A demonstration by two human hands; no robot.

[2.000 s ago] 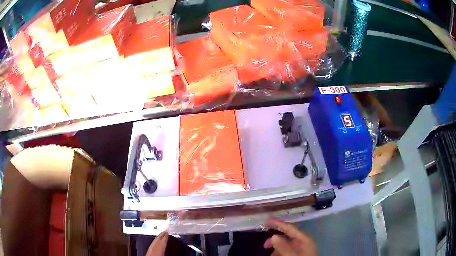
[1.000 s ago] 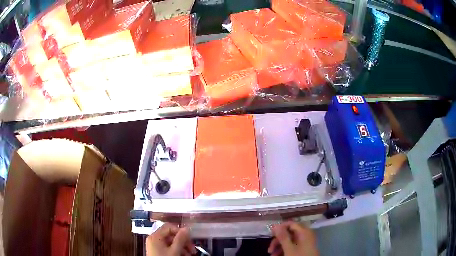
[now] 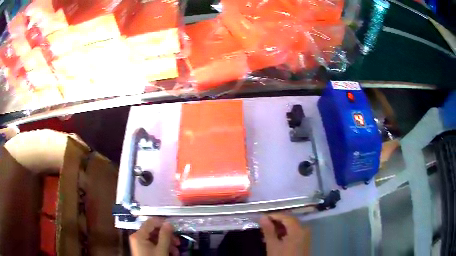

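Note:
The orange-red product box (image 3: 212,150) lies on the pale plate of the heat sealer (image 3: 272,145), wrapped in a clear film bag (image 3: 220,221) whose loose edge passes under the sealing arm (image 3: 225,209) and sticks out on the near side. The silver arm lies down across the near edge and hides the brown strip. My left hand (image 3: 155,239) holds the film edge at the left, my right hand (image 3: 285,235) at the right. Both are cut off by the bottom edge of the picture.
The blue control box (image 3: 352,135) stands right of the plate. An open brown carton (image 3: 70,190) with orange boxes is at the left. Behind, film-wrapped orange boxes (image 3: 215,55) and a teal glittery cylinder (image 3: 375,27) stand on the green belt (image 3: 415,55). A grey frame (image 3: 417,165) is at the right.
The sealing arm has come down over the film. The box's near end now looks raised and tightly filmed. My hands have stayed at the film edge since gripping it. The view has shifted slightly.

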